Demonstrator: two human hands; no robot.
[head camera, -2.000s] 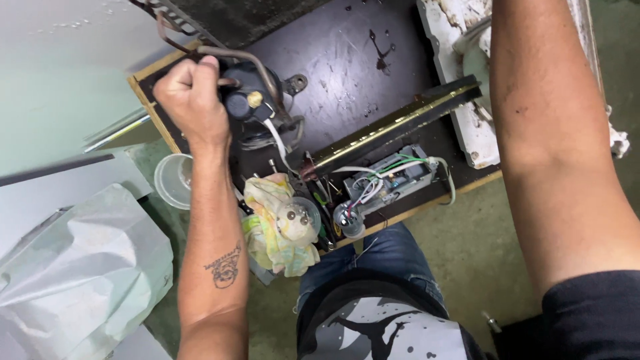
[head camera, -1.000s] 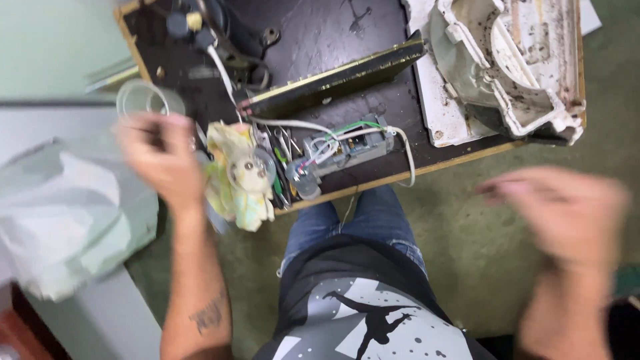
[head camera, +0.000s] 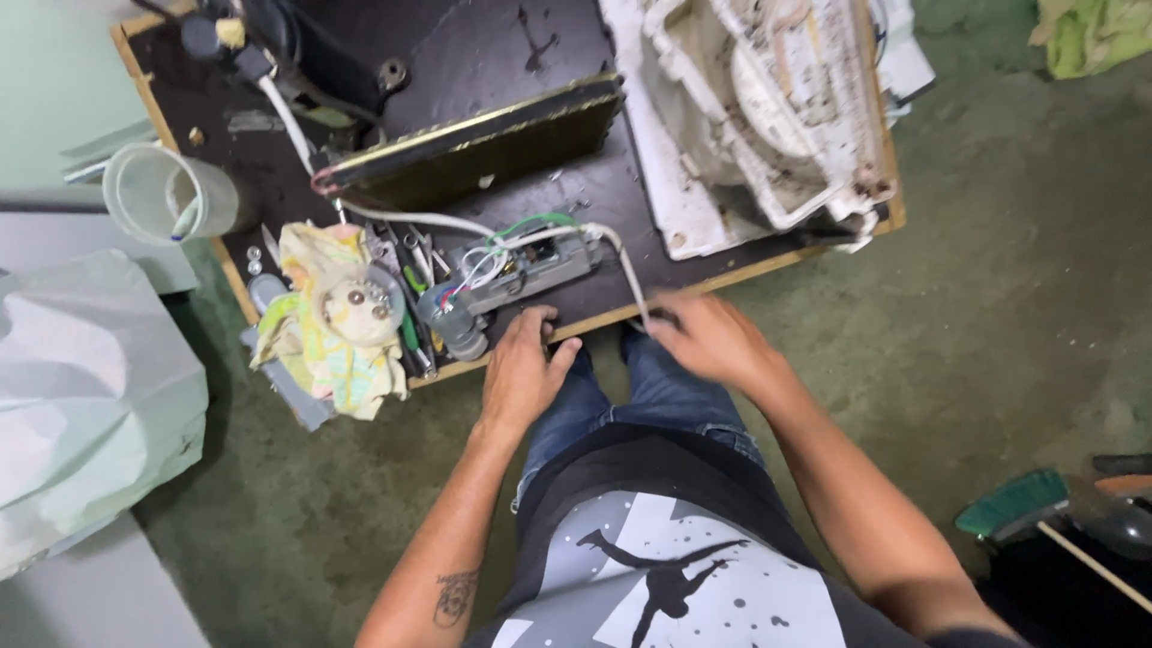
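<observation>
My left hand (head camera: 526, 364) rests with its fingers apart on the wooden front edge of the dark table, just right of a clear plastic capacitor (head camera: 452, 324). My right hand (head camera: 706, 335) is at the same edge, its thumb and fingers at the hanging end of a white cable (head camera: 625, 256); whether it grips the cable is unclear. The cable runs from a grey electrical box (head camera: 540, 270) with green and white wires. Behind the box stands a finned metal coil panel (head camera: 486, 144). A clear bowl of screws (head camera: 360, 306) sits on a stained cloth (head camera: 337, 378), beside several hand tools (head camera: 409, 333).
A black compressor (head camera: 306, 63) stands at the back left of the table (head camera: 765, 270). A dirty white plastic housing (head camera: 747, 126) covers the right side. A clear plastic tub (head camera: 171, 193) is at the left edge. A green broom (head camera: 1012, 504) lies at the lower right.
My left hand has left the compressor and come down to the table's front edge. My right hand has moved in from the right to the cable's end. The view has shifted.
</observation>
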